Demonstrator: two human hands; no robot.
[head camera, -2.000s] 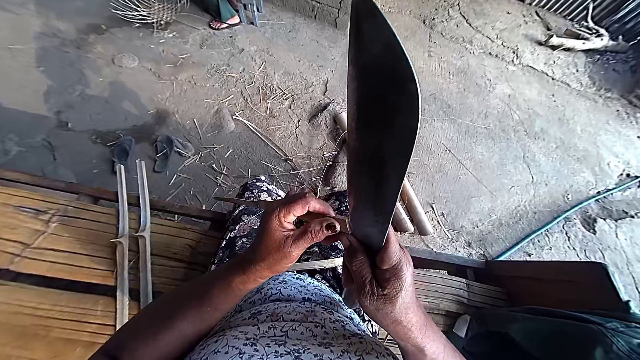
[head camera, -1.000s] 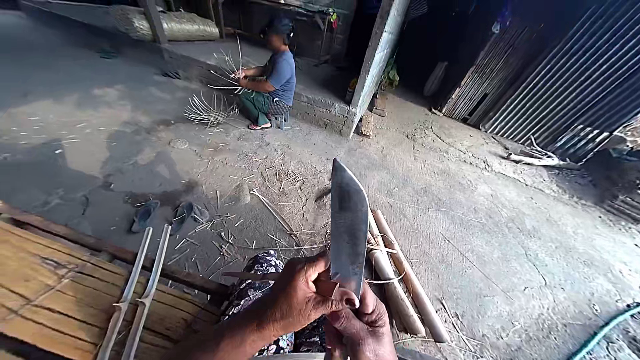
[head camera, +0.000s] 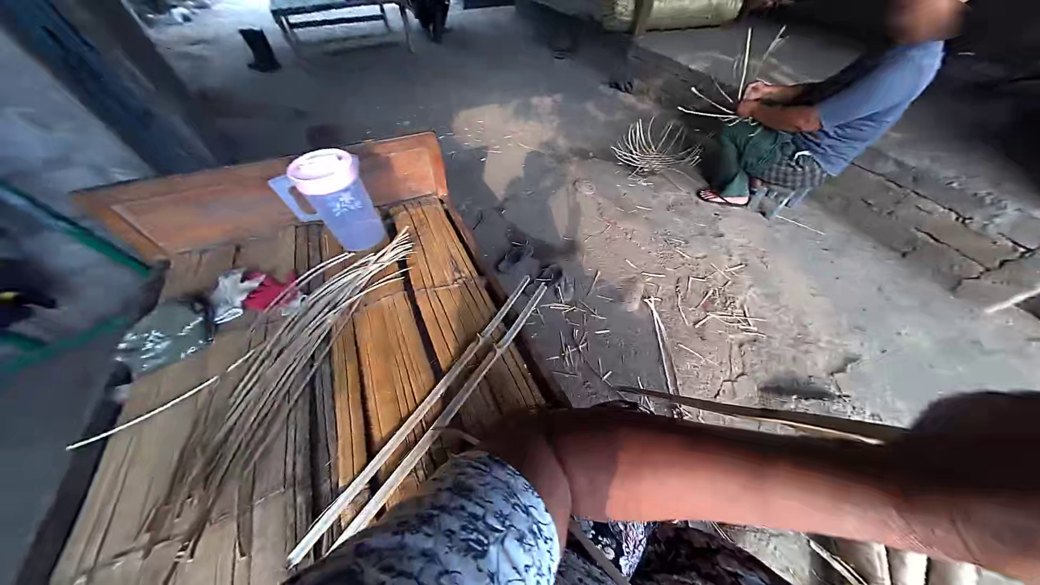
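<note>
My left forearm reaches from the patterned sleeve across the lower right. My left hand (head camera: 975, 431) is a dark, blurred shape at the right edge, its fingers hard to make out. A long thin strip (head camera: 756, 412), apparently bamboo, runs leftward from that hand, above the forearm. My right hand and the big knife are out of view. On the bamboo-slat bench to the left lie two long pale split strips (head camera: 431, 422), side by side, and a loose bundle of thin strips (head camera: 301, 349).
A lidded plastic pitcher (head camera: 345, 203) stands by the bench's wooden end board (head camera: 284, 191), near plastic bags (head camera: 171, 333). Slippers (head camera: 528, 258) and scattered shavings (head camera: 715, 301) lie on the floor. A seated person (head camera: 845, 114) handles thin strips beside an open woven frame (head camera: 654, 146). Poles (head camera: 877, 561) lie at lower right.
The view has swung far left, bringing the pitcher and bundle into sight. The knife and my right hand, both seen earlier, have left the view. My left arm now stretches toward the right edge.
</note>
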